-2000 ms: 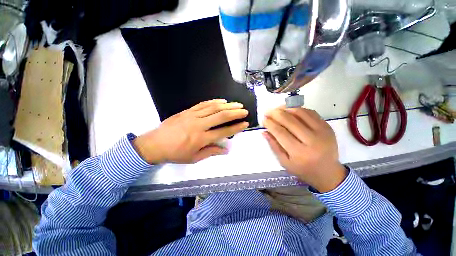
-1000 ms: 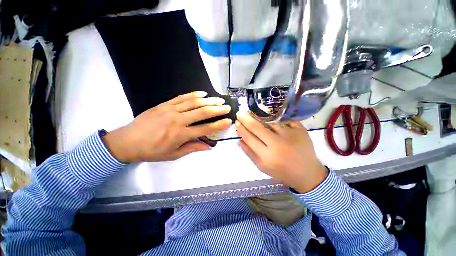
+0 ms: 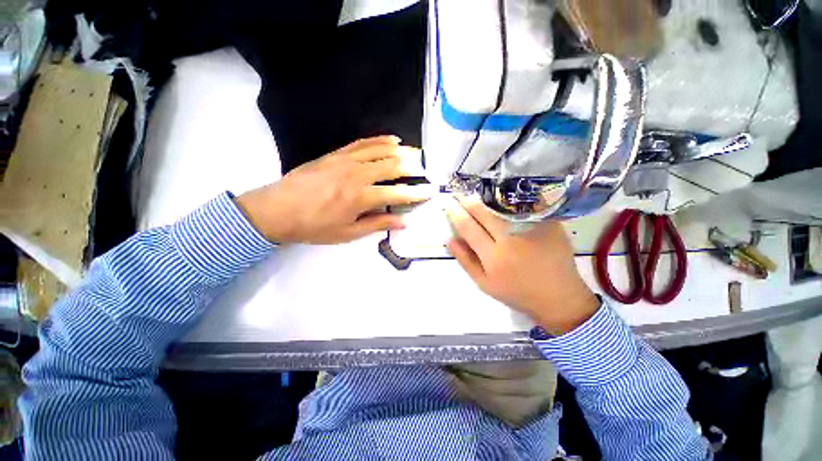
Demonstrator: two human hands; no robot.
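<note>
The black fabric panel [image 3: 338, 85] lies on the white table left of the sewing machine head [image 3: 478, 81], with a dark corner showing below my left fingers. My left hand [image 3: 329, 194] rests flat on the panel's near part, fingers extended toward the needle area and slightly apart. My right hand [image 3: 514, 261] has its fingertips together at the presser foot [image 3: 451, 185], partly under the shiny curved guard [image 3: 617, 135]. Whether the right fingertips pinch fabric is hidden.
Red-handled scissors [image 3: 642, 257] lie right of my right hand. Small snips or tools [image 3: 744, 252] and a small brown block [image 3: 735, 296] are further right. Tan cardboard patterns [image 3: 56, 149] lie at left beside dark fabric. A measuring tape [image 3: 379, 353] runs along the front edge.
The panel has moved away from me, past the needle area, and its near dark corner now shows below my left fingers. My hands stay near the presser foot. The camera view has shifted.
</note>
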